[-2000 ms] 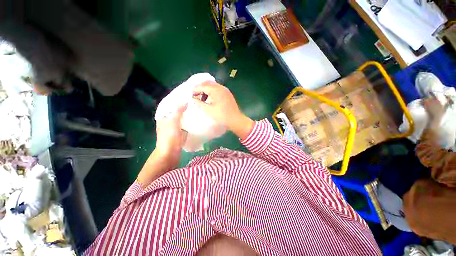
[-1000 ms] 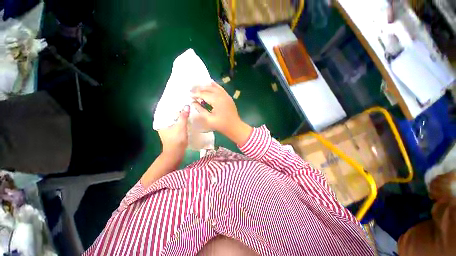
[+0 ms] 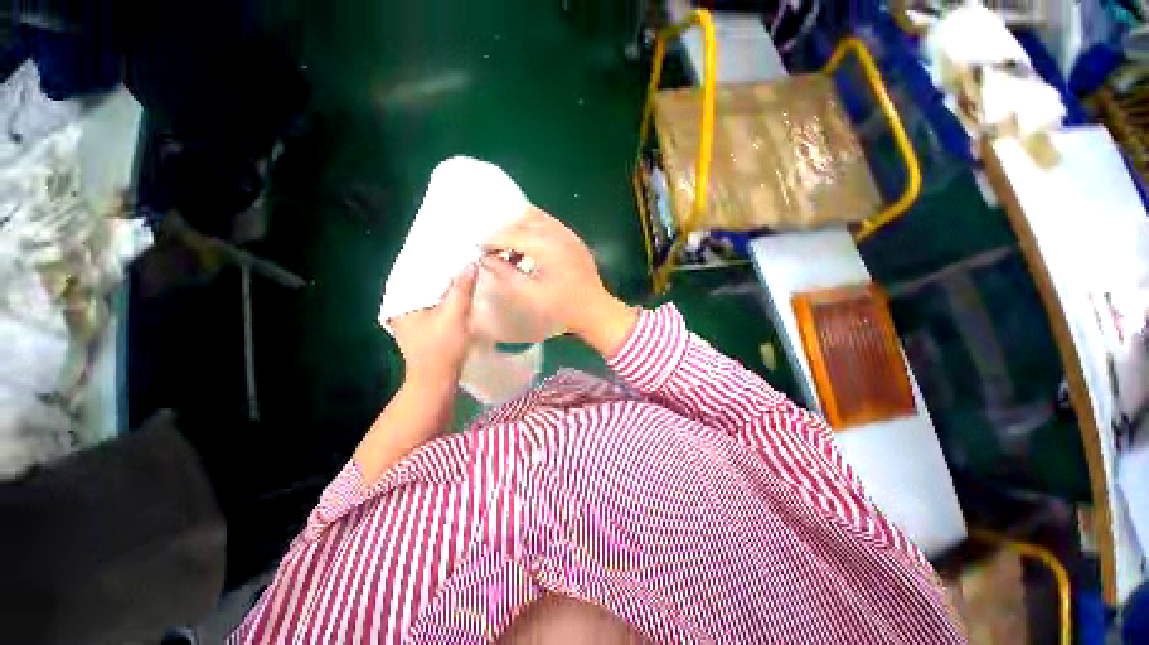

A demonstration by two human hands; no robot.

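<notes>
A white fabric piece is held up in the air in front of the striped shirt, over the green floor. My left hand grips its lower left part, thumb on top. My right hand pinches it at the middle right, the fingers bent close to my left thumb. A small dark and light thing shows at the right fingers; I cannot tell what it is. A lower flap of the fabric hangs below my hands, near the shirt.
A yellow-framed cart with a cardboard deck stands ahead right. A white bench bears an orange-brown slatted object. A long white table is at far right. White fabric heaps lie at left, above a dark grey shape.
The carts, bench and tables have shifted down in view, and another cart has come in ahead. The fabric has gone from bunched to spread flatter; both hands still hold it.
</notes>
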